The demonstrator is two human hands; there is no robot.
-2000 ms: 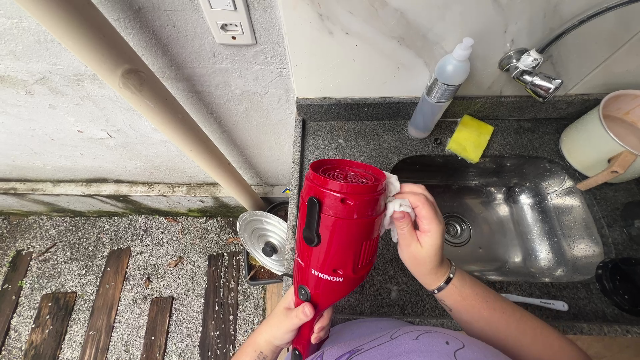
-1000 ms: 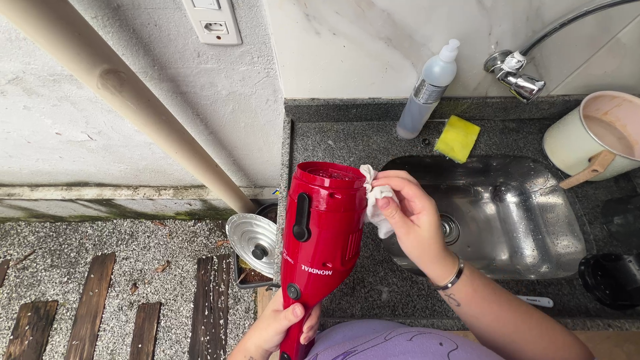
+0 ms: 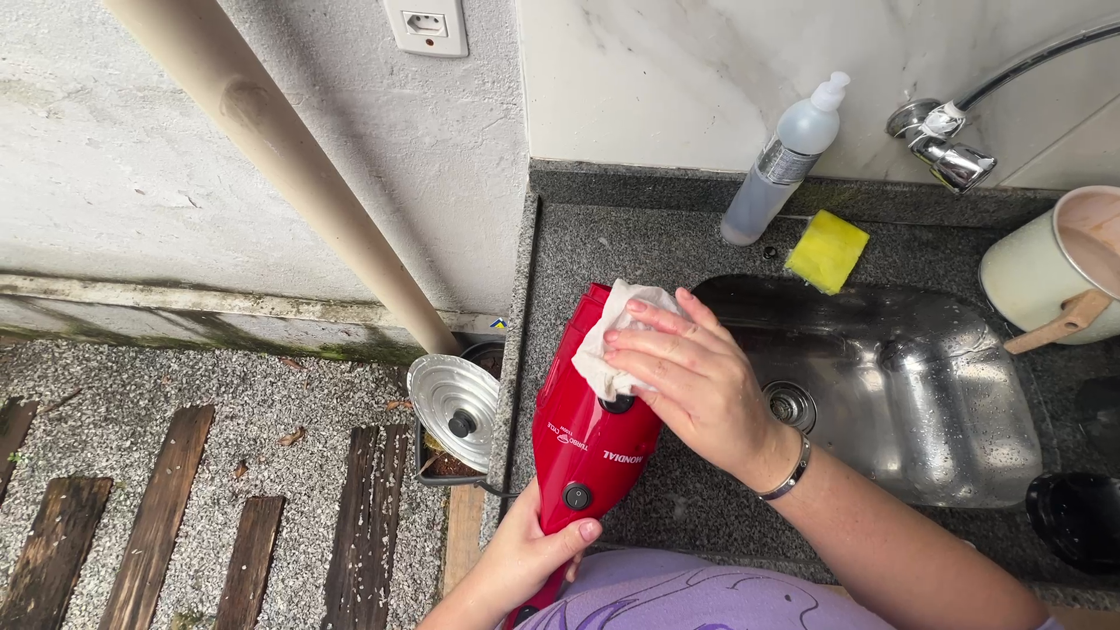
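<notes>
A red Mondial handheld vacuum cleaner body (image 3: 582,446) is tilted over the granite counter's left end. My left hand (image 3: 534,547) grips its narrow handle at the bottom, just below the round black power switch. With spread fingers my right hand (image 3: 700,376) presses a crumpled white cloth (image 3: 617,337) flat on the upper part of the body. The cloth covers most of a black part there. Part of the handle's lower end lies near the purple shirt.
Behind the stainless steel sink (image 3: 919,394) are a yellow sponge (image 3: 827,251), a pump bottle (image 3: 783,157) and a chrome tap (image 3: 949,153). A cream pot (image 3: 1037,280) stands right, a black container (image 3: 1076,521) below it. A metal lid (image 3: 455,411) rests left of the counter edge.
The right hand and cloth have moved from the red body's right side onto its upper face. The body has turned, so its power switch faces up more.
</notes>
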